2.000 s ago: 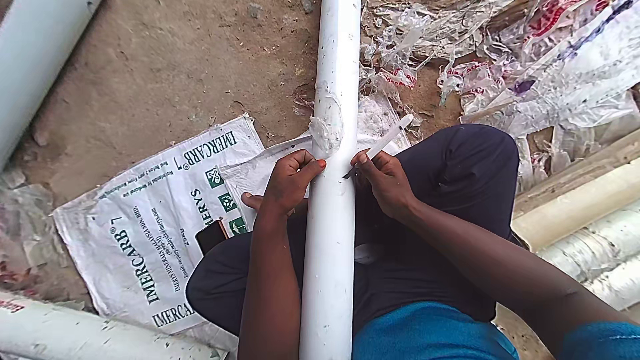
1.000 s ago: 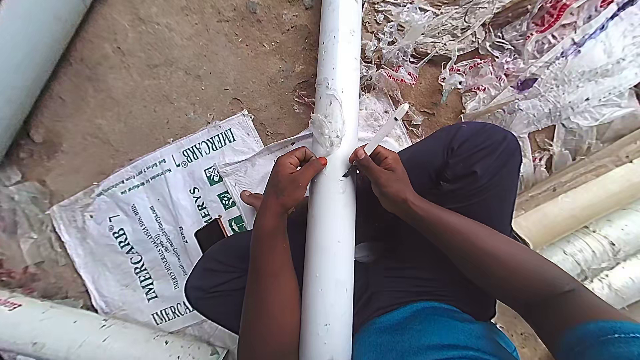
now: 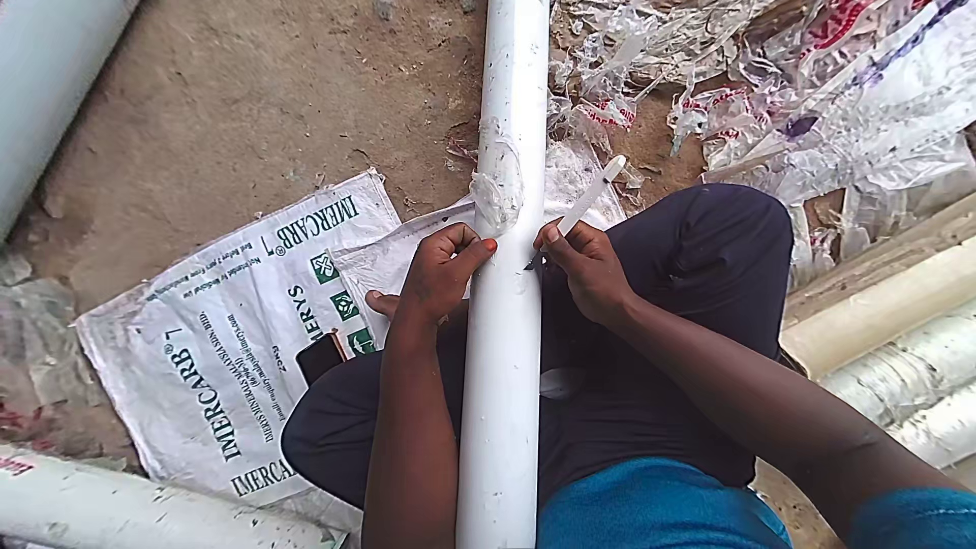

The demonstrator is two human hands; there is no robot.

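Note:
A long white pipe (image 3: 503, 366) lies lengthwise over my lap, with a crumpled patch of clear plastic film (image 3: 497, 200) on its surface just above my hands. My left hand (image 3: 448, 271) is at the pipe's left side, thumb against index finger at the surface; whether it pinches a bit of film cannot be told. My right hand (image 3: 583, 263) grips a white-handled knife (image 3: 585, 200), its handle pointing up to the right. The knife's dark tip touches or nearly touches the pipe between my hands.
A printed woven sack (image 3: 252, 358) is spread on the dirt ground at left, with a phone (image 3: 320, 358) on it beside my knee. Torn plastic film (image 3: 862, 130) is heaped at upper right. More pipes lie at upper left (image 3: 46, 91), lower left (image 3: 152, 507) and right (image 3: 884, 305).

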